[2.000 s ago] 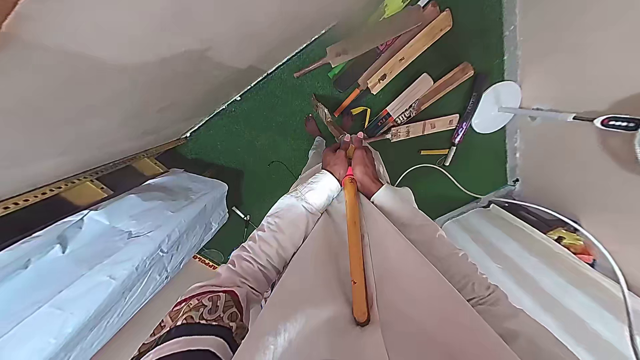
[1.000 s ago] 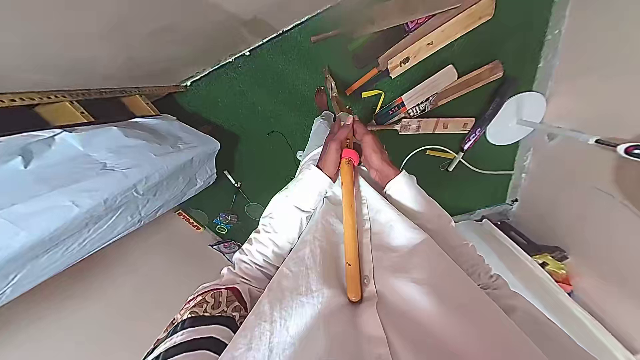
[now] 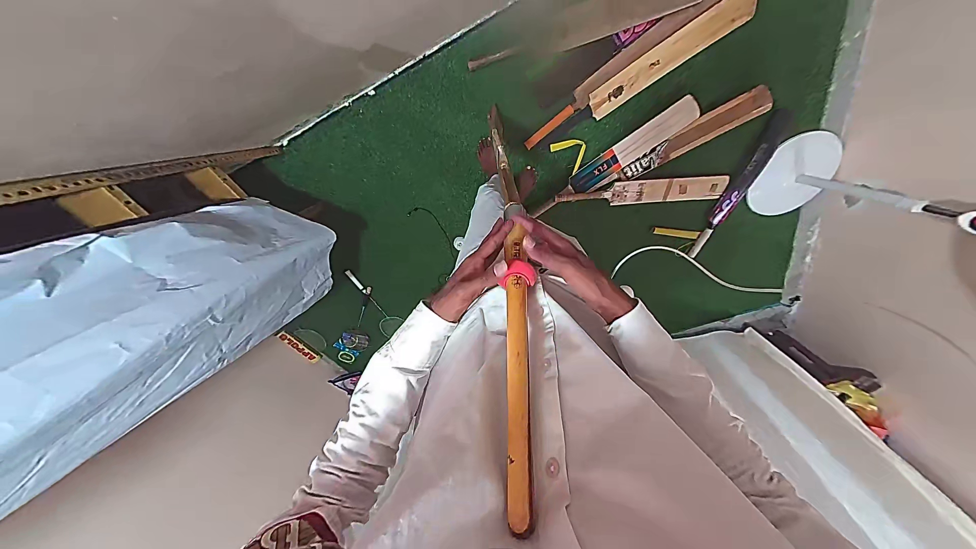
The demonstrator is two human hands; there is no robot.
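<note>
A long varnished wooden stick (image 3: 518,396) with a pink band (image 3: 518,273) around it points away from my body, its rounded near end over my shirt. On its left side, my left hand (image 3: 476,273) presses around it beside the band. My right hand (image 3: 576,267) touches it from the right, a little above the band, with fingers extended. Between them the stick is held; its far, thinner part runs toward my bare feet. Beyond my right hand lie several cricket bats, among them a pale one (image 3: 671,191) and one with an orange handle (image 3: 550,126).
A wrapped block-like object (image 3: 152,305) stands at left beside a yellow perforated metal frame (image 3: 99,206). Badminton rackets (image 3: 354,339) lie on the green carpet (image 3: 412,152). At right are a white round disc on a pole (image 3: 794,172), a white cable (image 3: 686,259) and a pale ledge (image 3: 762,396).
My hands, clasped close together on the stick before, are now apart on either side of it with straighter fingers. The stick's near end sits lower in view than one second ago.
</note>
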